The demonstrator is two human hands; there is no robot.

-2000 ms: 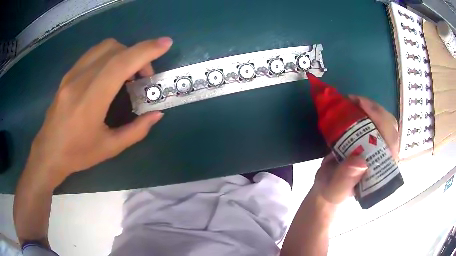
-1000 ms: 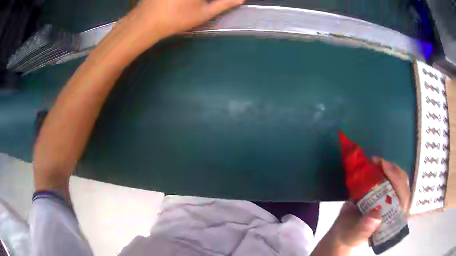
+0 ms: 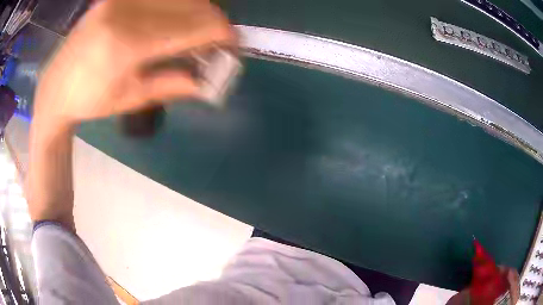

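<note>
My left hand (image 3: 131, 65) is large and blurred at the upper left. It grips a pale, silvery piece (image 3: 220, 74), which looks like the end of a metal strip; its far part is hidden or blurred. My right hand (image 3: 511, 286) is cut off by the bottom edge at the lower right. It holds the glue bottle, whose red cone nozzle (image 3: 488, 273) points up over the green mat (image 3: 333, 196). The bottle's body is mostly out of the picture. Another metal strip (image 3: 481, 44) with a row of round parts lies beyond the metal rail.
The long silvery rail (image 3: 369, 68) crosses behind the mat. A dark rounded lump (image 3: 143, 121) lies below my left hand. Part of a strip stack (image 3: 19, 16) shows at the top left. A white panel with small dark parts (image 3: 531, 280) is at the right edge.
The view has swung left. My left hand has come back from the rail and now grips a pale piece. The strip earlier on the mat is gone from there. The bottle stays in my right hand.
</note>
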